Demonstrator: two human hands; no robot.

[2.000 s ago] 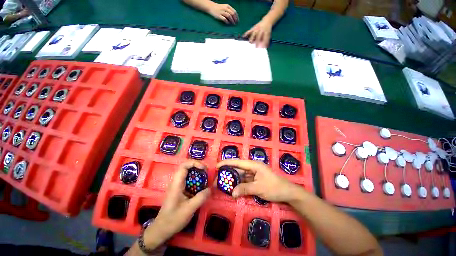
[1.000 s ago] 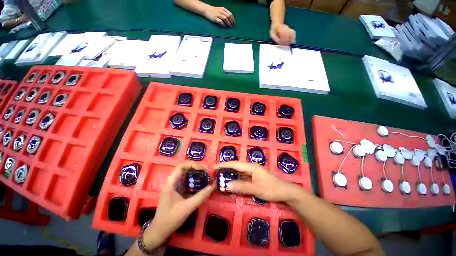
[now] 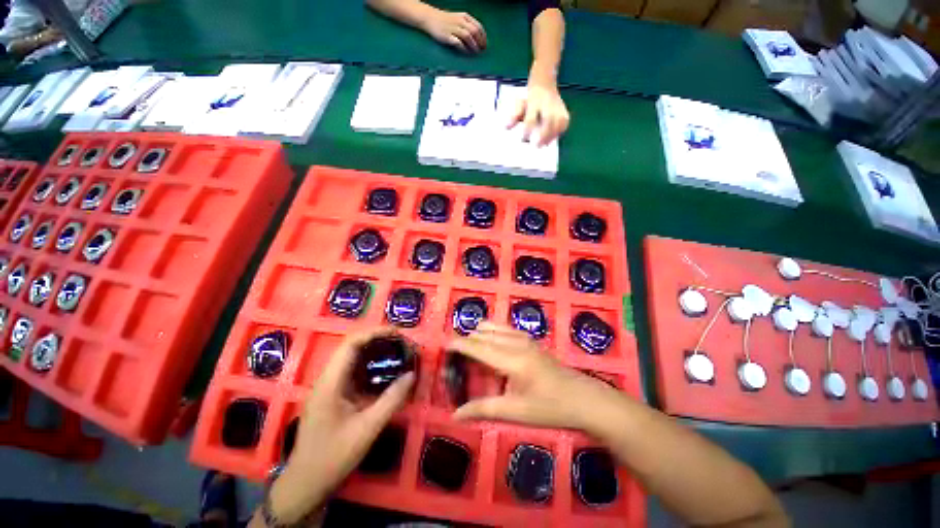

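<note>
My left hand [image 3: 335, 428] holds a black watch head [image 3: 384, 367] between fingers and thumb. Its dark screen faces up with a small line of white text, too blurred to read. My right hand [image 3: 536, 387] holds a second watch head [image 3: 455, 377], turned nearly on edge, its screen hidden. Both are above the red foam tray [image 3: 309, 376]. Watches face down with round sensor backs [image 3: 479, 262] fill most upper pockets. Watches face up [image 3: 446, 463], flat and dark, lie in the bottom row. My hands and forearms hide some pockets.
A second foam tray [image 3: 222, 258] with silver-rimmed watches is at left. A charger board [image 3: 670, 340] with white charging pucks [image 3: 699, 367] is at right. White printed boxes [image 3: 727, 150] lie across the green bench [image 3: 608, 134]. Another person's hand [image 3: 539, 111] touches one box.
The coloured dots on the left watch's screen are replaced by white text. The right watch has tilted on edge. Across the bench, boxes have shifted and the person's hand has moved left since one second ago.
</note>
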